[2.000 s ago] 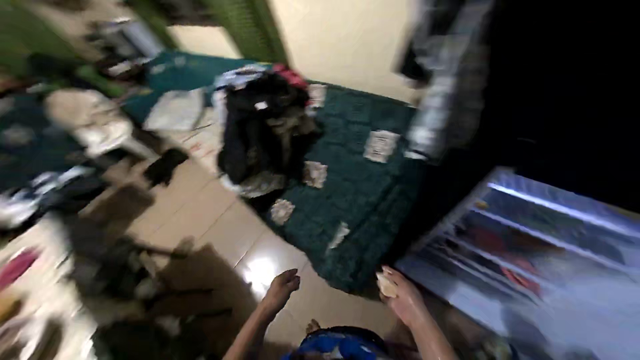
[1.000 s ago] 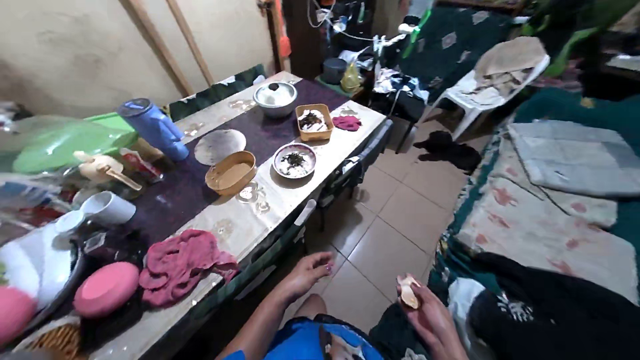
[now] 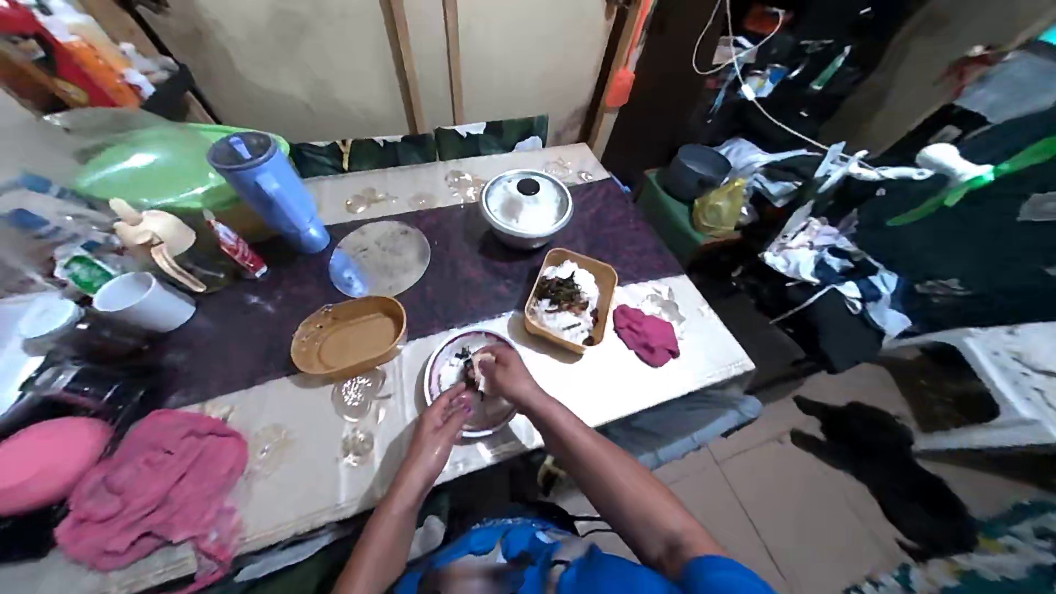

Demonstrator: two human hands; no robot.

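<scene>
Both of my hands are over a round bowl of white rice topped with dark leafy food, at the table's front edge. My right hand has its fingers closed on a small pale piece of food above the rice. My left hand touches the near left side of the food, fingertips beside my right hand's; whether it grips anything is unclear. A brown rectangular container of rice and dark greens stands to the right. An oval brown container is at the left.
Behind stand a lidded metal pot, a round clear disc and a blue tumbler. Pink cloths lie right and left, beside a white mug. A black animal lies on the tiled floor at the right.
The view has swung from the bed area to the table. My hands, earlier apart with the pale piece in my right hand, are now together over the bowl.
</scene>
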